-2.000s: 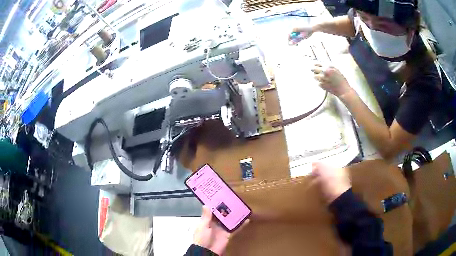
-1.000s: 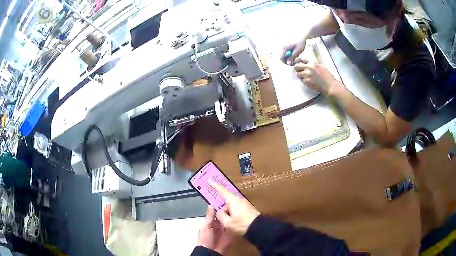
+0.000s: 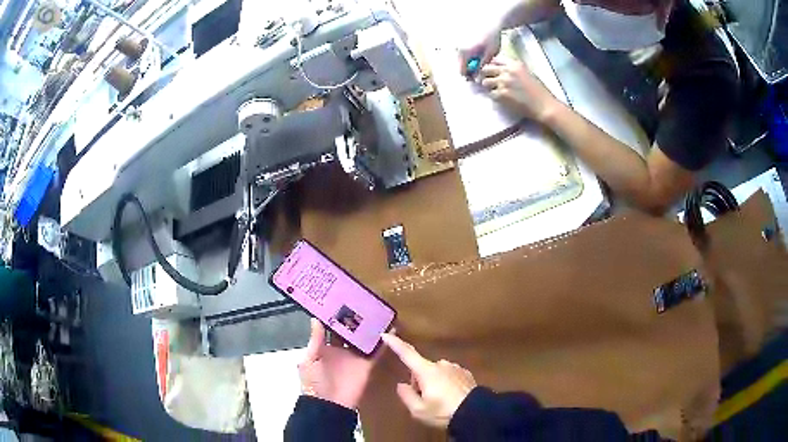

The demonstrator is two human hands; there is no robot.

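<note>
A smartphone (image 3: 333, 298) with a pink lit screen lies tilted in my left hand (image 3: 335, 369), which holds its lower edge from below. My right hand (image 3: 439, 387) is just right of the phone, its index finger extended to the phone's lower right corner; it holds nothing. Large brown bag panels (image 3: 553, 337) lie beneath and to the right of the phone, with small dark labels (image 3: 396, 247) on them.
A white sewing machine (image 3: 173, 138) stands beyond the phone, with a brass-coloured clamp plate (image 3: 425, 142). A masked person (image 3: 700, 95) sits at right, hands on the board by a dark strap (image 3: 492, 141). Pale canvas (image 3: 203, 384) hangs at lower left.
My right hand swung in from the right, touched over the screen, then drew back to the phone's lower right. The phone and scene shifted left and up in view.
</note>
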